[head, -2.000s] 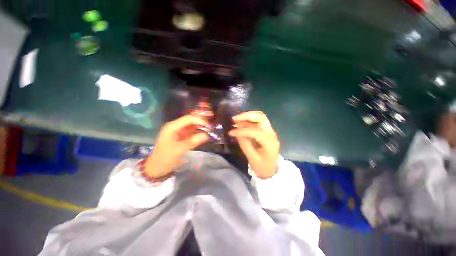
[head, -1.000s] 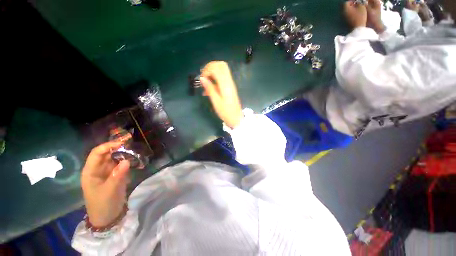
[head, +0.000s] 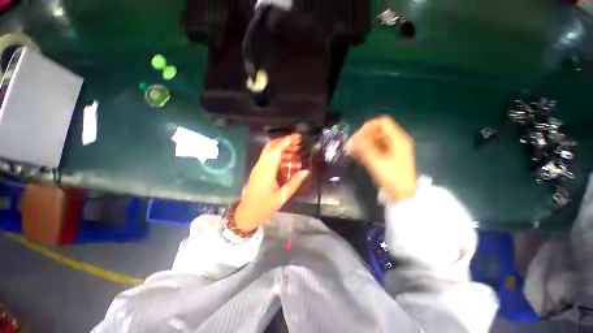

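My left hand [head: 270, 181] is over the dark base plate [head: 305, 185] at the bench edge, fingers and thumb around a dark round unit [head: 286, 170] lit by red laser light. The unit is mostly hidden by the fingers. My right hand [head: 385, 156] is blurred, just right of the crinkled clear film [head: 333, 143], its fingers curled together; whether it holds something cannot be told. The black stand [head: 273, 71] stands beyond both hands. A loose heap of silver-and-black pieces [head: 545, 140] lies at right, with a separate unit [head: 487, 133] left of it.
White paper slips [head: 196, 144], a pale green ring [head: 218, 157], green discs [head: 158, 62] and a round clear-green container [head: 157, 96] lie left of the stand. A white-grey box [head: 39, 107] is far left. Blue bins [head: 492, 260] are below the bench edge. A person's sleeve [head: 566, 260] is at right.
The view has swung back left to face the stand. My right hand has come back from the right side of the bench towards the plate. My left hand stays around the round unit.
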